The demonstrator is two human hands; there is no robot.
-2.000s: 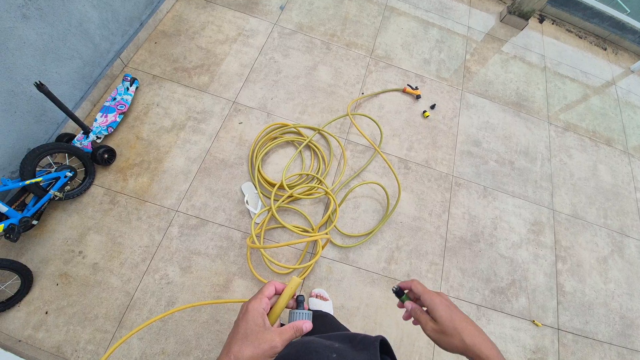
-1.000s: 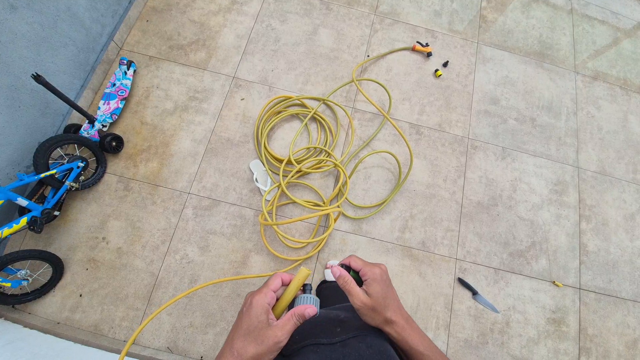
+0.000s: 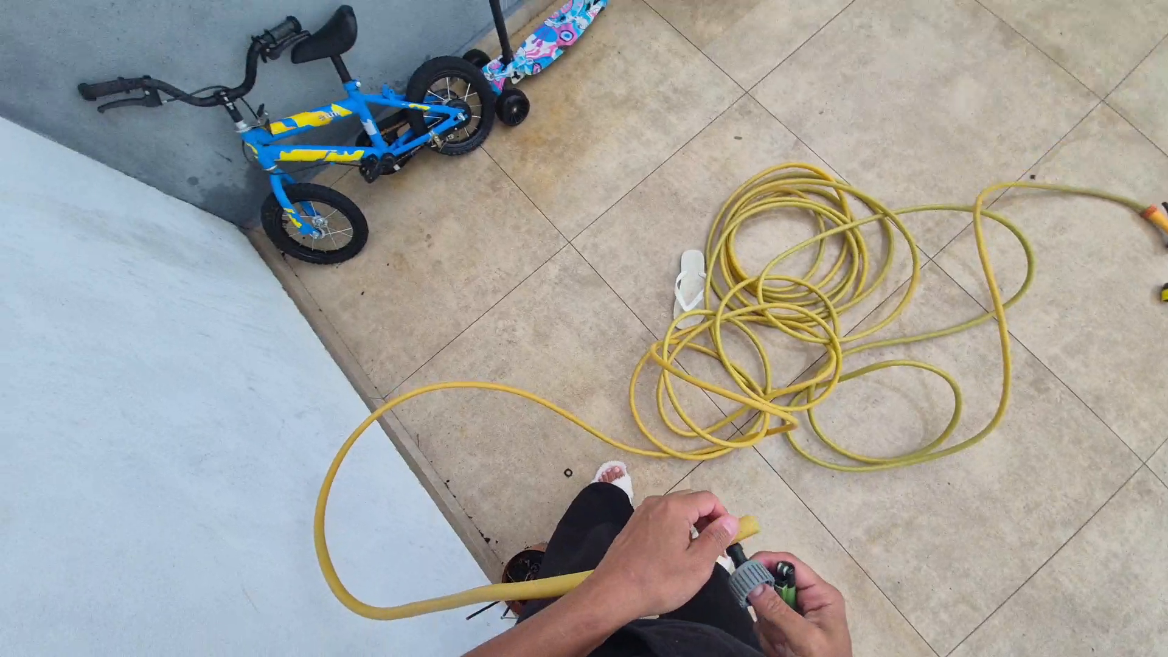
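My left hand [image 3: 662,552] is closed around the yellow garden hose [image 3: 456,598] near its cut end, which sticks out past the fingers. In my right hand [image 3: 798,607] are a grey ribbed hose connector [image 3: 750,580] with a black stem and a green-and-black fitting [image 3: 785,584]. The connector's black stem is close beside the hose end; whether they touch is unclear. From my left hand the hose loops over to the left and runs to a loose coil [image 3: 794,301] on the tiles. An orange spray nozzle [image 3: 1155,219] is on its far end at the right edge.
A blue and yellow child's bicycle [image 3: 319,151] leans at the grey wall, beside a patterned scooter [image 3: 547,46]. One white flip-flop [image 3: 691,283] lies left of the coil. A white wall [image 3: 182,411] rises at the left. A dark round object [image 3: 523,567] stands near my leg.
The view has swung left. The grey connector, by my left hand a second ago, is now in my right hand. The knife seen on the tiles then is out of view.
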